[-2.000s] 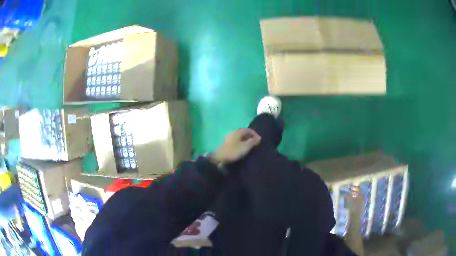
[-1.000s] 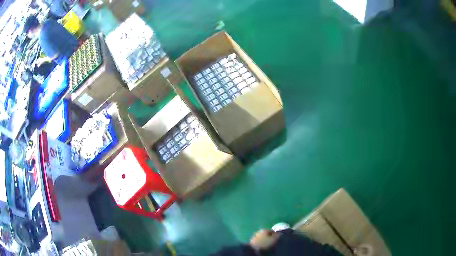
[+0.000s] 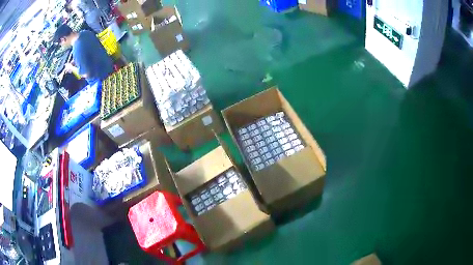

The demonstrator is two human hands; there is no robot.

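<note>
Neither of my hands shows. Nearest in front of me, an open brown carton (image 3: 236, 226) stands on the green floor with rows of small pale parts (image 3: 218, 191) in it. A second, larger open carton (image 3: 290, 181) stands behind it to the right, holding several rows of pale, rounded parts (image 3: 269, 142). A red plastic stool (image 3: 155, 220) stands left of the nearer carton. What the parts are in detail is too small to tell.
A blue bin of white parts (image 3: 119, 176) sits left of the cartons. Stacked clear trays (image 3: 179, 88) and a green-yellow tray (image 3: 121, 90) rest on cartons behind. A person (image 3: 91, 54) works at the far left bench. A white pillar (image 3: 399, 36) stands far right. A carton edge (image 3: 367, 260) shows bottom right.
The view has swung up and left from the floor carton and my body. The hand seen low in the frame a second ago is out of view. The open cartons now appear lower.
</note>
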